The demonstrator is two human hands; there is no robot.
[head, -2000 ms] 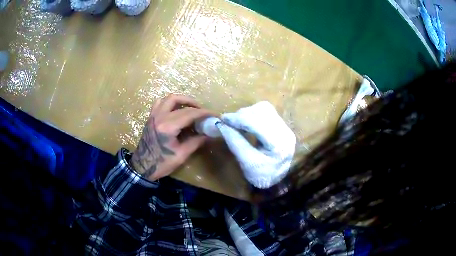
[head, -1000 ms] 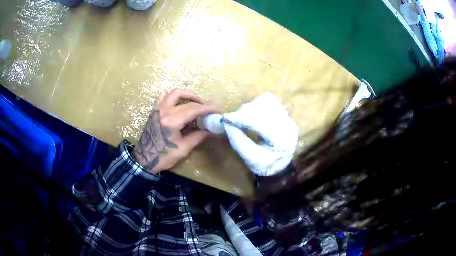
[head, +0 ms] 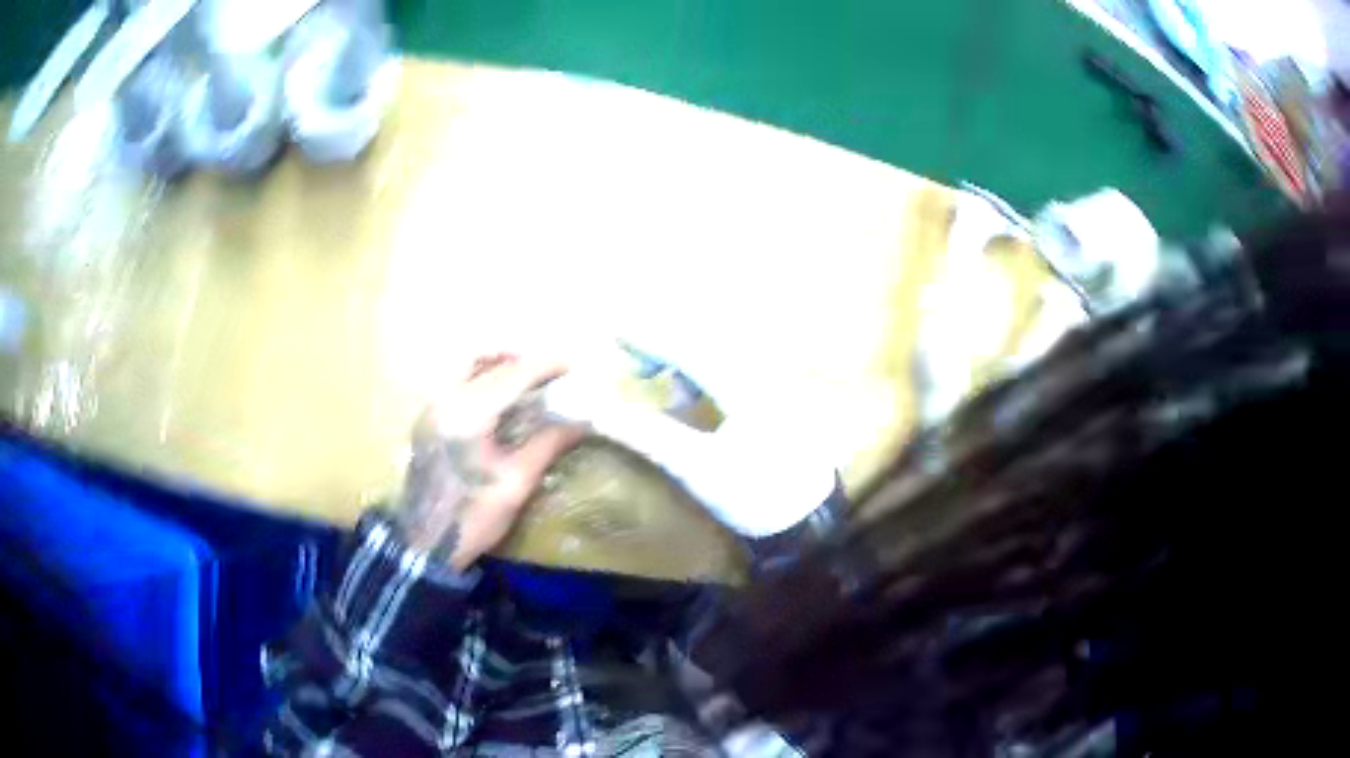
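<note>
My bare, tattooed left hand (head: 481, 467) is at the middle of the board, blurred, with its fingers curled around the end of a small white bottle (head: 569, 394). The bottle nearly melts into the glare. My right hand (head: 748, 467), in a white glove, is just right of it, its fingertips meeting the bottle's end. The glove is washed out, and I cannot tell whether its fingers grip anything. A small blue and yellowish patch shows between the glove's fingers.
Several grey-white hollow parts (head: 338, 92) stand at the upper left of the tan board (head: 267, 341). A white part (head: 1107, 242) lies at the right by the green belt (head: 770, 74), which carries a dark piece (head: 1133, 101). Dark hair covers the lower right. Something blue (head: 104, 578) is at lower left.
The view has shifted, and more of the standing parts and the belt shows. The picture is brighter and more blurred. Both hands stay close together, the left slightly lower and further left in the picture.
</note>
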